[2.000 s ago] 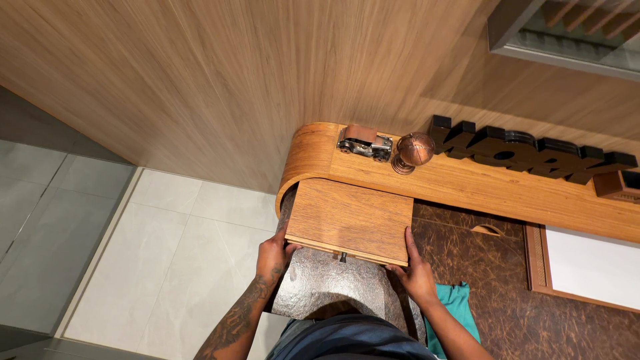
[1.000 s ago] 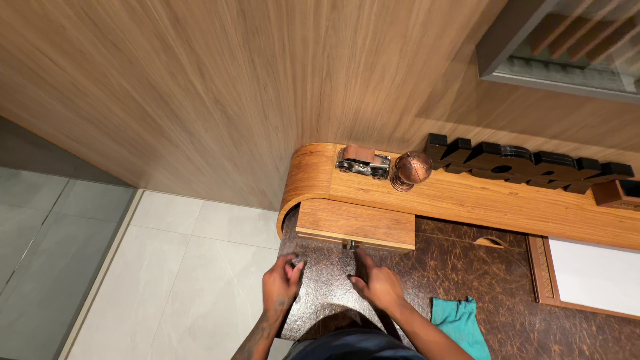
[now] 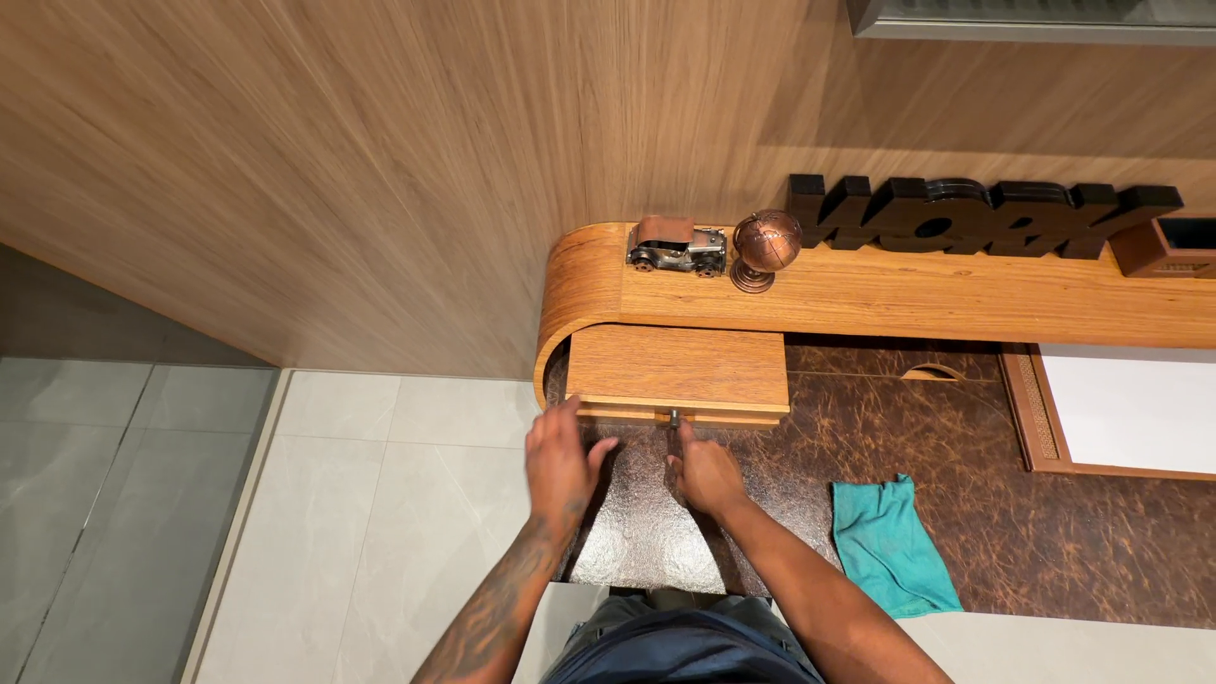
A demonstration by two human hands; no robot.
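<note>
A wooden drawer box (image 3: 677, 366) with a small dark knob (image 3: 674, 418) sits partly beneath the curved left end of a raised wooden shelf (image 3: 883, 299). At the box's front left corner is my left hand (image 3: 560, 465), its fingertips by the edge and its thumb apart. My right hand (image 3: 705, 467) is at the knob with its index finger reaching up to it; whether the fingers grip the knob cannot be told. Brown leather-like desktop (image 3: 807, 437) lies under the box. To the right of my right forearm rests a crumpled teal cloth (image 3: 888, 546).
On the shelf stand a model car (image 3: 676, 249), a copper-coloured globe (image 3: 767, 242), large black letters (image 3: 950, 218) and a brown box (image 3: 1164, 249). A framed white pad (image 3: 1130, 408) lies at the right. Wood-grain wall panelling (image 3: 332, 190) rises behind.
Two seconds ago both hands held the box's sides and it stuck out farther from under the shelf. It has moved back. My right hand has moved to the knob; my left is at the front left corner.
</note>
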